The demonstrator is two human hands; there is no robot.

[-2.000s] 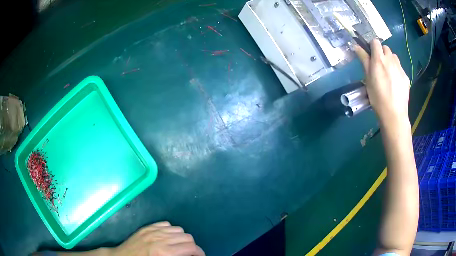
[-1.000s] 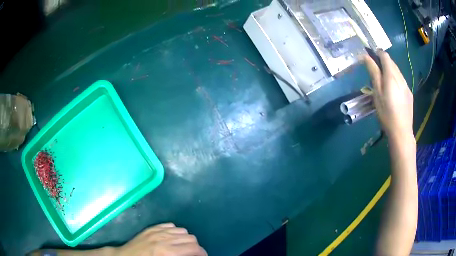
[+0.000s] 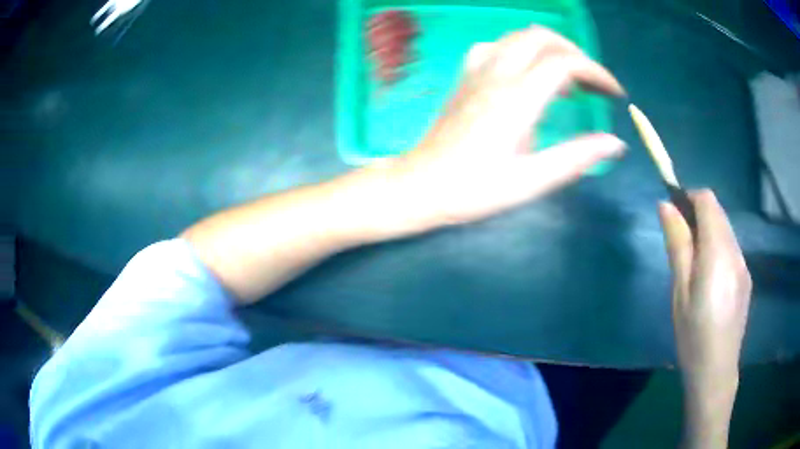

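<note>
My right hand [image 3: 712, 263] is closed on a dark-handled tool [image 3: 655, 156] with a long cream-white tip that points up and left. It looks like pliers, but blur hides the detail. My left hand [image 3: 526, 114] is empty, thumb and fingers apart, over the right part of the green plastic tray [image 3: 353, 114], its fingertips a little left of the tool's tip. A blurred pile of short red lead wires [image 3: 390, 42] lies at the tray's upper left.
A grey-white metal box [image 3: 779, 131] is cut off by the right edge. White forked leads or ties [image 3: 114, 12] lie at the upper left. The bench's near edge curves past my light-blue shirt [image 3: 351, 403]. Something blue shows at the upper right corner.
The view has swung, so the tray now shows at upper centre. My right hand has moved away from the metal box with the tool. My left hand has risen from the bench and opened over the tray.
</note>
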